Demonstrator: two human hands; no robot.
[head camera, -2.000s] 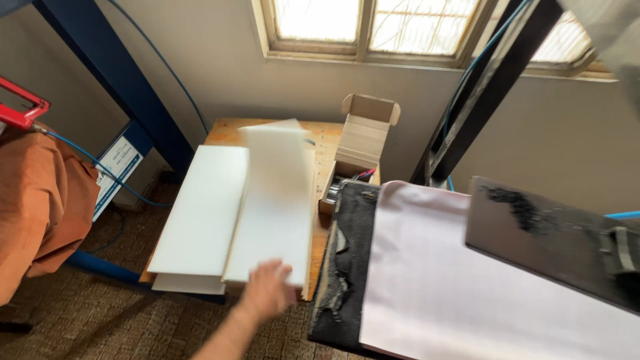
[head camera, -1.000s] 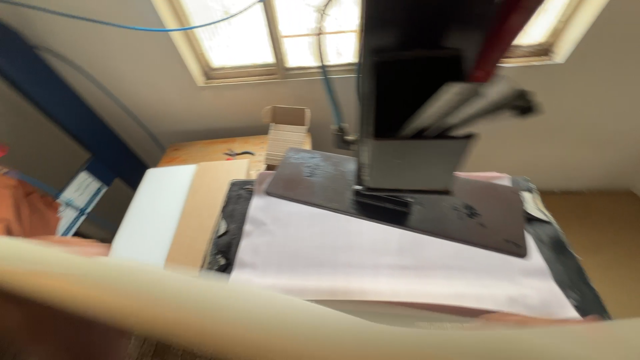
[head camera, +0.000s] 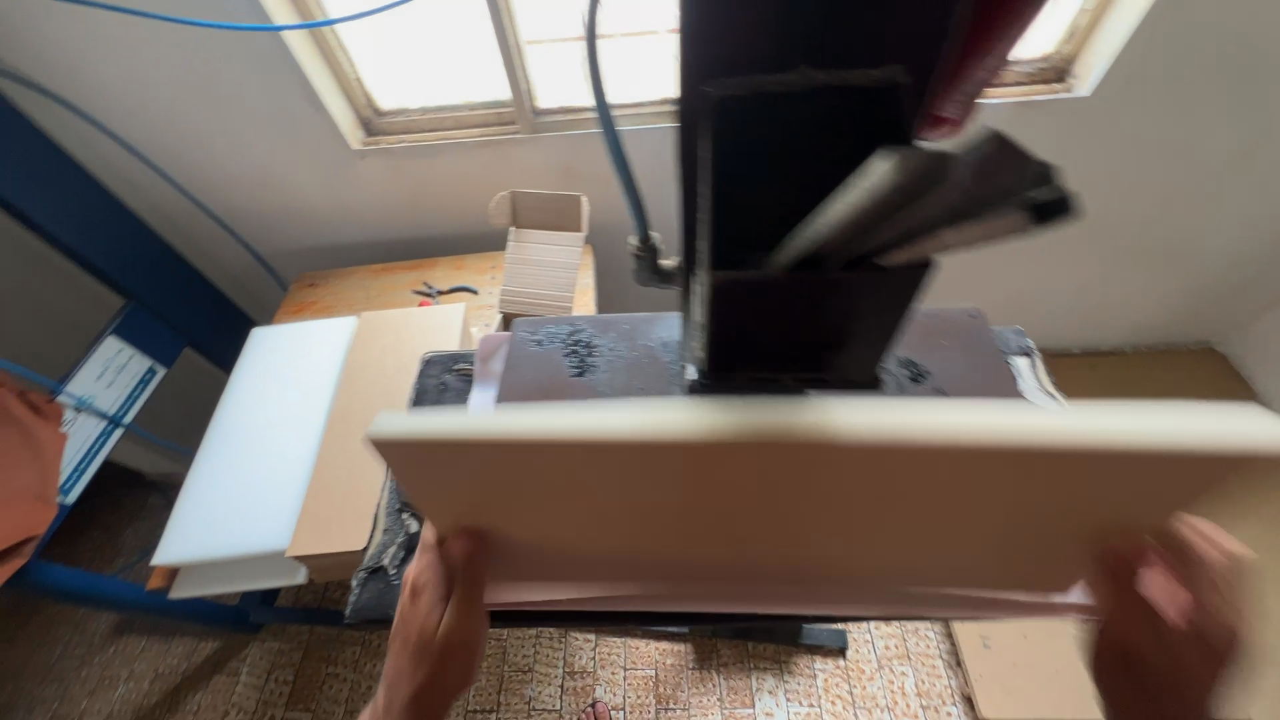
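Observation:
A long pale board (head camera: 780, 510) spans the lower middle of the head view, tilted, its light edge upward. My left hand (head camera: 445, 600) grips it near its left end, and my right hand (head camera: 1165, 600), blurred, grips it near its right end. Behind the board is a press with a dark flat metal plate (head camera: 600, 350) over a pad with a pinkish-white cover (head camera: 488, 370). Most of the cover is hidden by the board. Left of the press lie a white panel (head camera: 260, 440) and a brown panel (head camera: 380, 420) side by side.
A wooden table (head camera: 390, 285) at the back left bears pliers (head camera: 445, 291) and an open cardboard box (head camera: 543, 260). The press's dark column (head camera: 800, 200) rises close behind the board. A blue metal frame (head camera: 110, 220) stands at left. A brown board (head camera: 1030, 665) lies low at right.
Two seconds ago one hand was at the pale panels on the wooden table. Now both hands hold the long board in front of the press. The view has swung right.

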